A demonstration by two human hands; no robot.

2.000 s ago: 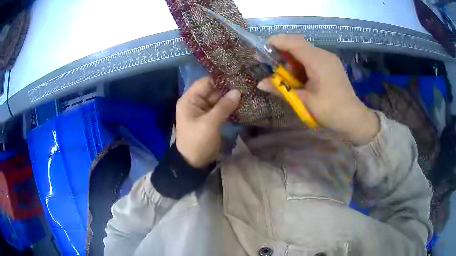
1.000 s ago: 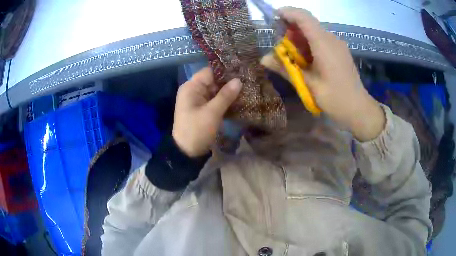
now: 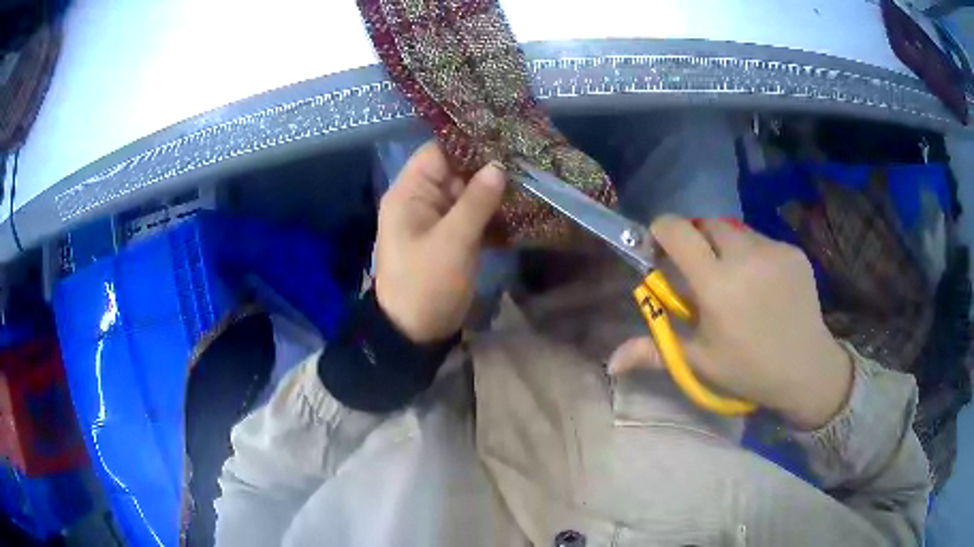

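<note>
A plaid tweed piece [image 3: 459,64], brown-beige with a dark red edge, runs from the table's top edge down over the front edge. My left hand [image 3: 436,240] pinches its red edge between thumb and fingers. My right hand [image 3: 737,315] holds the fabric scissors [image 3: 582,208]. Their yellow loop shows, with a bit of red-orange at the fingers. The silver blades point up-left and lie across the lower part of the tweed, tips close to my left thumb. Whether cloth lies between the blades is hard to tell.
The white table [image 3: 235,64] has a measuring scale [image 3: 310,115] along its front edge. A blue plastic crate [image 3: 128,353] stands below left with a dark curved piece [image 3: 230,395] beside it. A red crate [image 3: 41,401] is far left. Another blue crate [image 3: 785,192] holds plaid pieces [image 3: 870,256] at right.
My right hand has moved down and right and turned the scissors, so the blades now cross the tweed's lower end. My left hand still pinches the tweed in nearly the same place.
</note>
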